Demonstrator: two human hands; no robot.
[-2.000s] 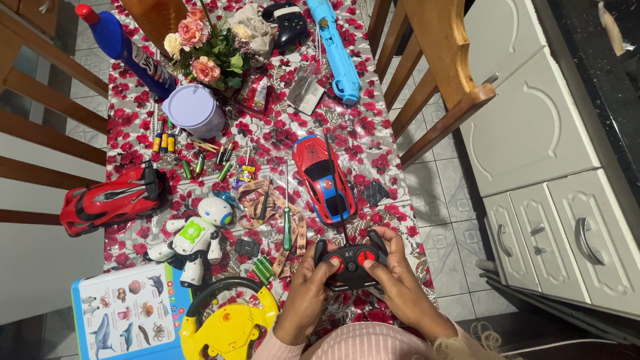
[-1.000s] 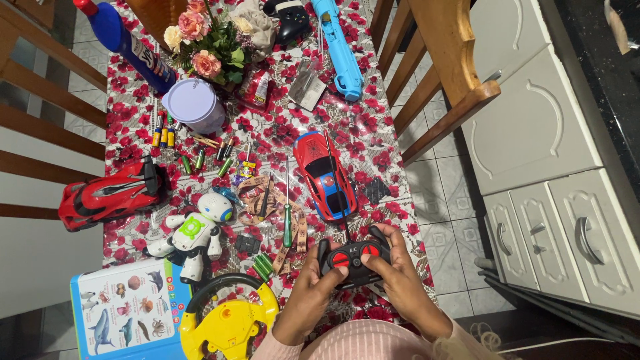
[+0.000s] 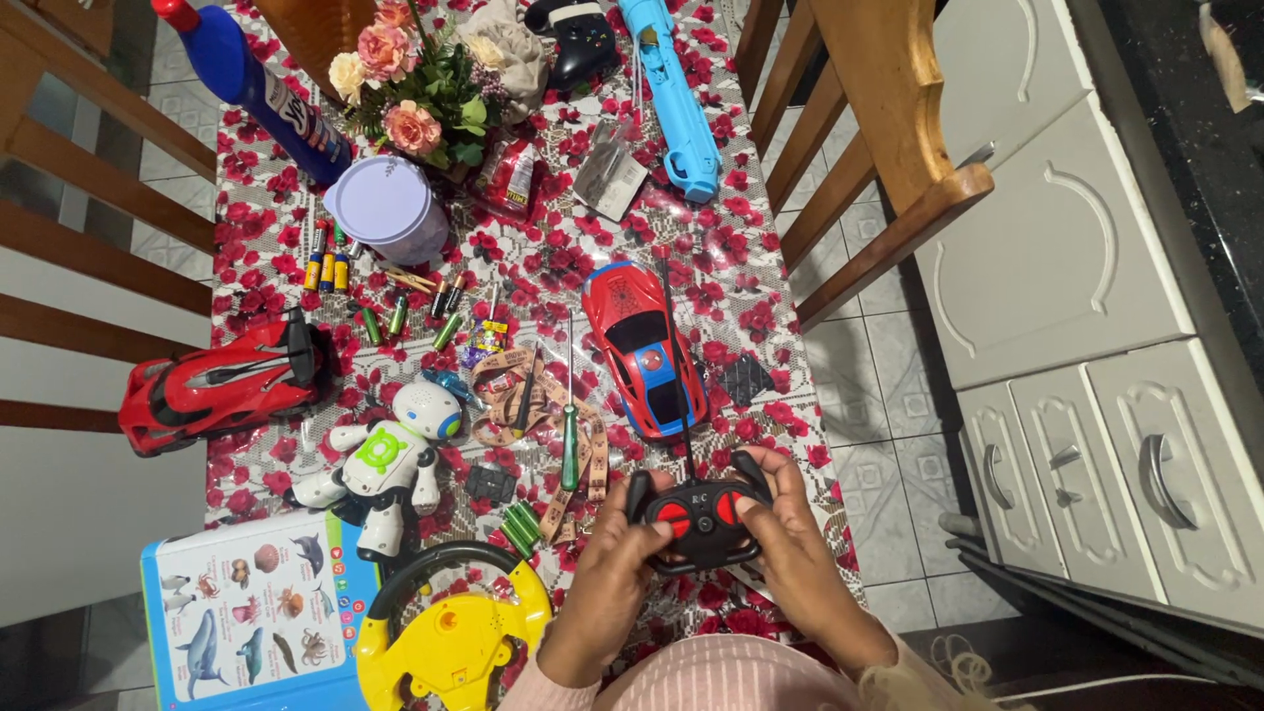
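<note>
A black toy remote control with red buttons and a long antenna is held between both my hands near the table's front edge. My left hand grips its left side, thumb on the left red button. On the other side my right hand has its thumb at the right red button. Just beyond the remote lies a red and blue toy car, and the antenna passes over it. A screwdriver with a green handle rests to the left, beside a coiled measuring tape and several green batteries.
At left are a red toy car, a white toy robot, a yellow toy steering wheel and an illustrated book. Farther back stand a lidded tub, a blue bottle, flowers and a blue toy gun. Wooden chairs flank the table.
</note>
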